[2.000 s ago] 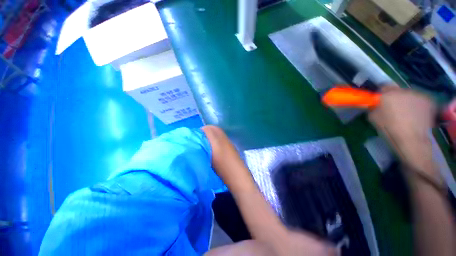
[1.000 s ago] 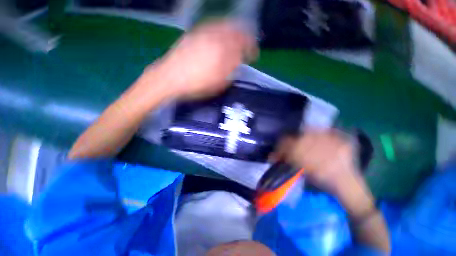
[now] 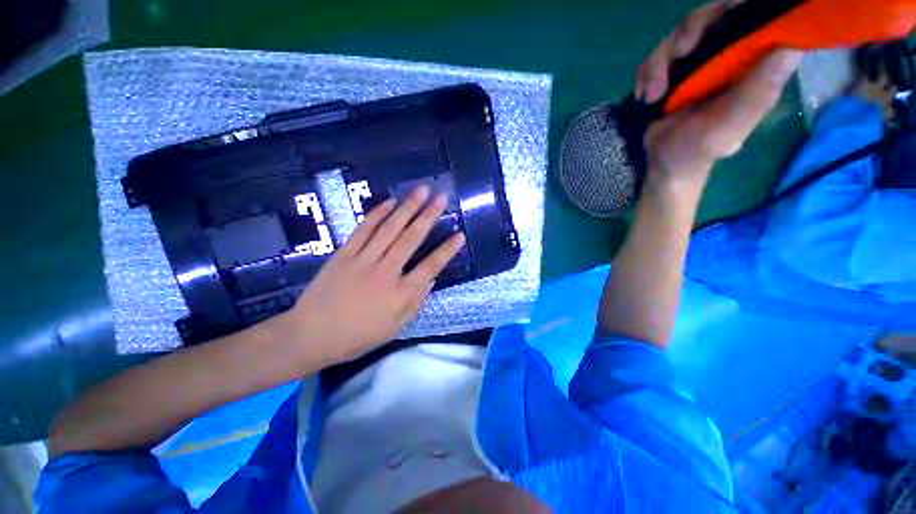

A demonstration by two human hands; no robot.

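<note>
The black plastic housing (image 3: 251, 171) lies slightly tilted on a silvery bubble sheet (image 3: 126, 261), its handle-like bar on the far edge. White brackets (image 3: 313, 223) and a pale strip sit at its centre. My left hand (image 3: 377, 276) lies flat on the housing's right half, fingers spread, holding nothing visible. My right hand (image 3: 703, 131) grips the orange and black electric screwdriver (image 3: 783, 45) at the upper right, above a round screw dish (image 3: 600, 161). The driver's tip end is hidden by my hand and the dish area.
The green bench (image 3: 402, 30) runs under the sheet. Part of another sheet (image 3: 75, 35) with a dark item is at the upper left. A black cord (image 3: 793, 196) trails right. Another person's blue sleeve (image 3: 844, 151) and hand show at the right.
My left hand has come down onto the housing. My right hand has moved from the housing's near right corner up to the dish with the screwdriver. The view has shifted closer to the housing.
</note>
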